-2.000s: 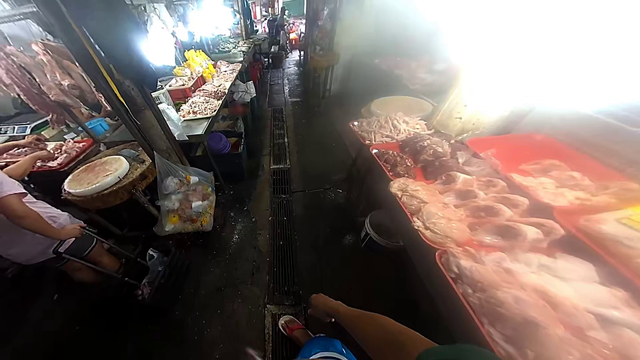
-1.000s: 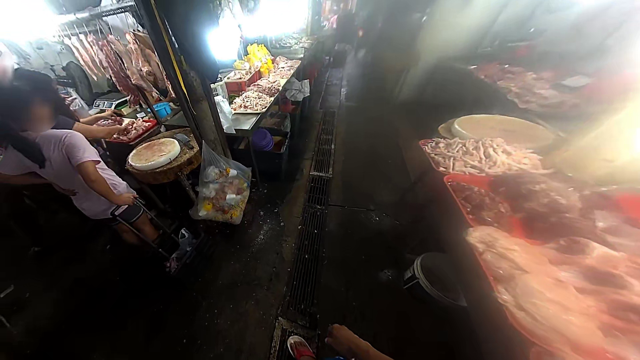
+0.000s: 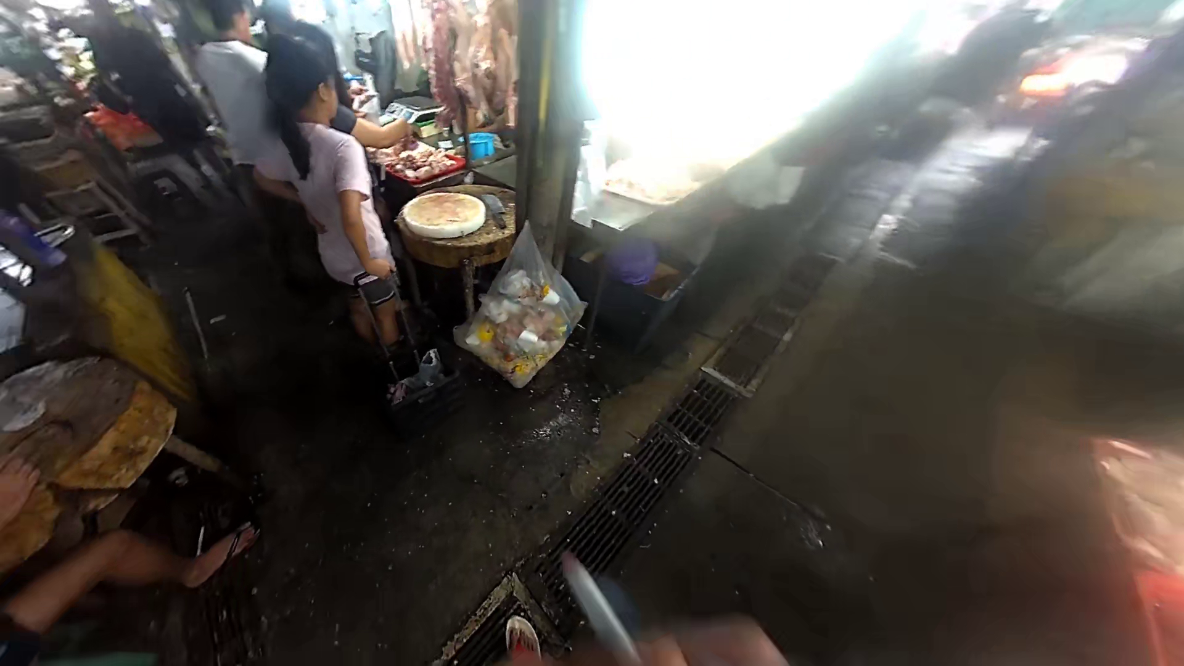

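Observation:
My right hand [image 3: 708,645] shows blurred at the bottom edge, its fingers closed around a slim grey object [image 3: 599,606] with a reddish tip. Blur hides what kind of object it is. It points up and left above the metal floor grating [image 3: 638,490]. A shoe [image 3: 523,636] shows just left of the hand. My left hand is out of view.
A clear plastic bag of mixed scraps [image 3: 523,324] hangs by a post [image 3: 548,120]. Beside it, a round white board [image 3: 444,215] lies on a wooden block. A person in a pink shirt [image 3: 342,190] holds a cart handle. Another person's bare foot [image 3: 222,555] is at lower left.
The view has swung left, leaving the meat trays only at the right edge. The slim object now shows in my right hand; the earlier frames do not show it clearly.

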